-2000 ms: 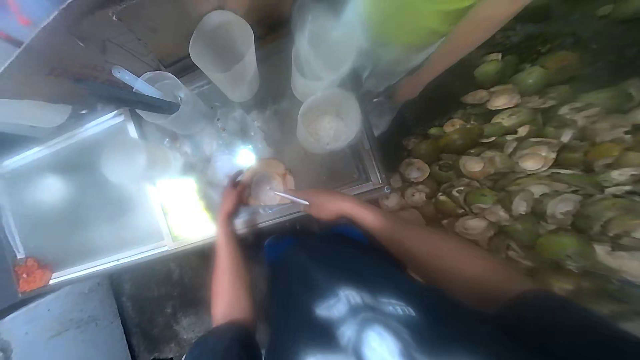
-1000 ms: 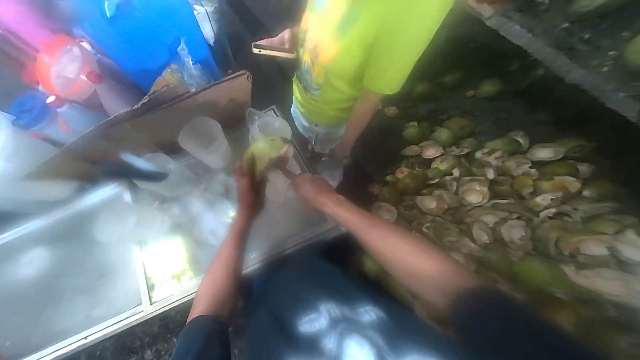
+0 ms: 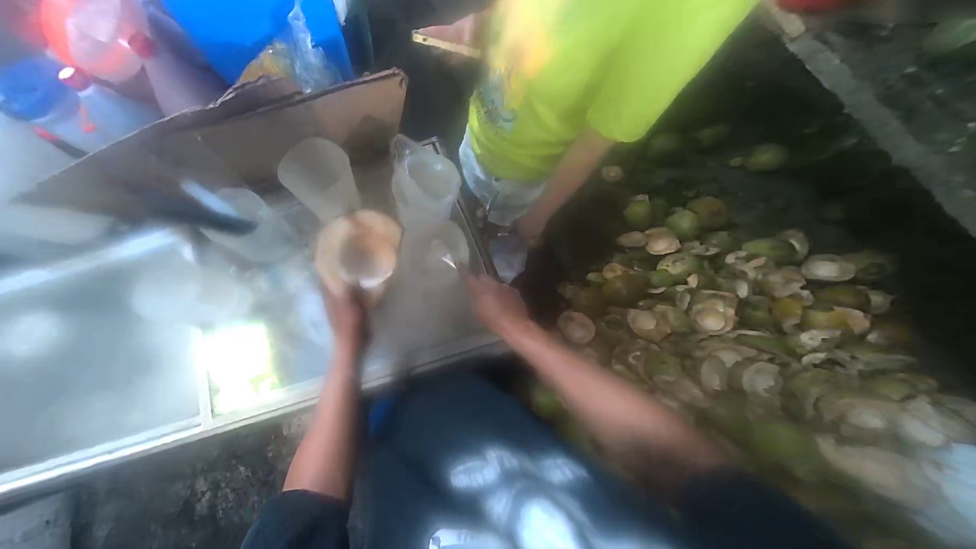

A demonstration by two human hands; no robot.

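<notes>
My left hand (image 3: 349, 309) is closed on a coconut half (image 3: 358, 248), its hollow inner side facing up, above a metal-edged counter (image 3: 450, 347). To the right of it, my right hand (image 3: 496, 301) holds a small metal utensil (image 3: 450, 261), perhaps a spoon, its tip over a translucent container (image 3: 446, 240). The two hands are apart. Behind them stand a translucent plastic cup (image 3: 316, 171) and a clear pitcher (image 3: 427, 179). Blur hides the utensil's exact shape and what the container near its tip holds.
A person in a yellow-green shirt (image 3: 579, 76) stands just beyond the counter's right corner, one arm hanging down. Coconut husks and shells (image 3: 713, 313) lie heaped on the right. A cardboard sheet (image 3: 229, 145) borders the counter's back, a knife-like blade (image 3: 217, 206) before it. Left is a glass-topped section (image 3: 91, 351).
A second ago both hands were together at a green-skinned coconut piece; now they are apart, and the held half shows its hollow side. The view has tilted up since the oldest frame.
</notes>
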